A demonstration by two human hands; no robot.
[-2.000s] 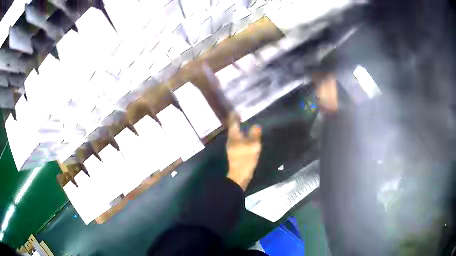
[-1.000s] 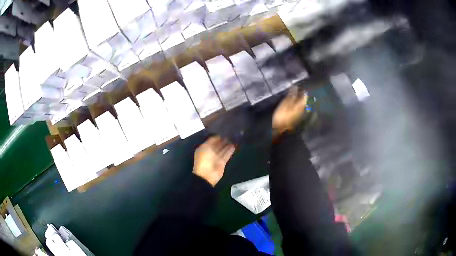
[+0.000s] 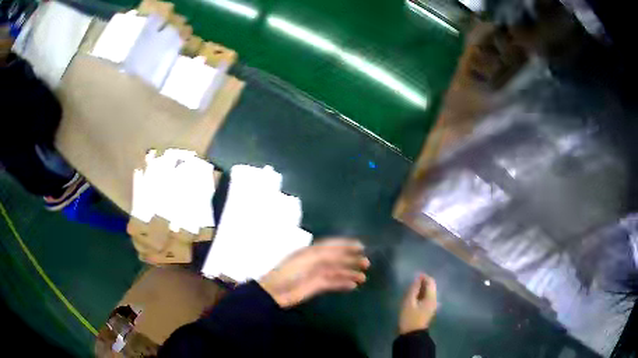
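A stack of white boxes [image 3: 252,220] lies on the dark green table in front of me, its pieces overlapping unevenly. My left hand [image 3: 318,271] is at the stack's lower right edge, palm down, slightly blurred, fingers pointing right; whether it touches the stack is unclear. My right hand [image 3: 418,304] is over the table to the right, small, fingers curled with thumb and fingertips close; nothing shows in it. A second bundle of white boxes [image 3: 175,189] with brown flaps lies just left of the stack.
A tan sheet [image 3: 126,115] at the upper left bears more white boxes [image 3: 185,80]. A brown carton [image 3: 164,301] is low at the left. A person's dark sleeve [image 3: 28,126] shows at the left edge. Blurred rows of white boxes lie on a brown board [image 3: 448,241] at the right.
The view has swung left, so the box rows are now at the right and the stacks and tan sheet have come into view. My left hand is now beside the white stack.
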